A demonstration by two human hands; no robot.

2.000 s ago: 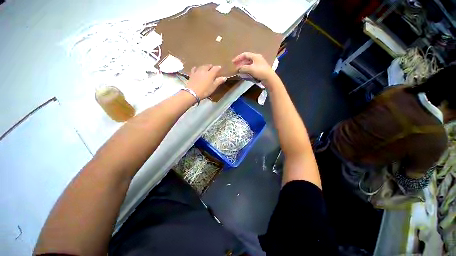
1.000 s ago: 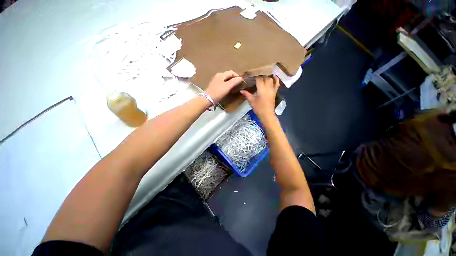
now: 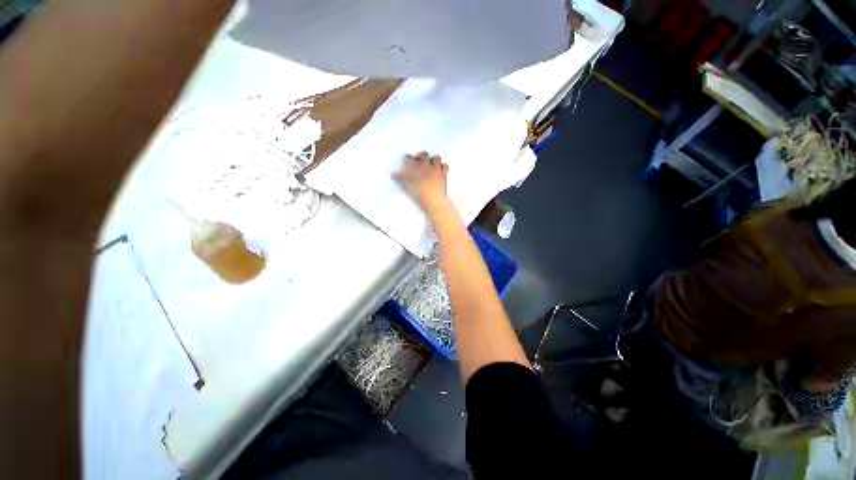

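Note:
A white sheet (image 3: 469, 131) lies over the brown panel (image 3: 347, 117), whose left part still shows. My right hand (image 3: 424, 178) rests palm down on this sheet, fingers slightly bent, gripping nothing visible. A large greyish sheet (image 3: 404, 37) is at the top of the picture, cut off by the edge. My left forearm rises large and blurred at the left; my left hand is out of the picture, so its hold is hidden. The amber glue bottle (image 3: 228, 251) lies on the white table (image 3: 310, 272).
Thin white strips (image 3: 249, 155) lie left of the panel. A blue bin (image 3: 493, 262) and a box of strips (image 3: 383, 366) stand below the table edge. A person in brown (image 3: 751, 281) is at the right, near a metal frame (image 3: 699, 141).
My left arm has risen towards the camera and its hand has left the picture. My right hand now lies flat. White and greyish sheets now cover most of the brown panel.

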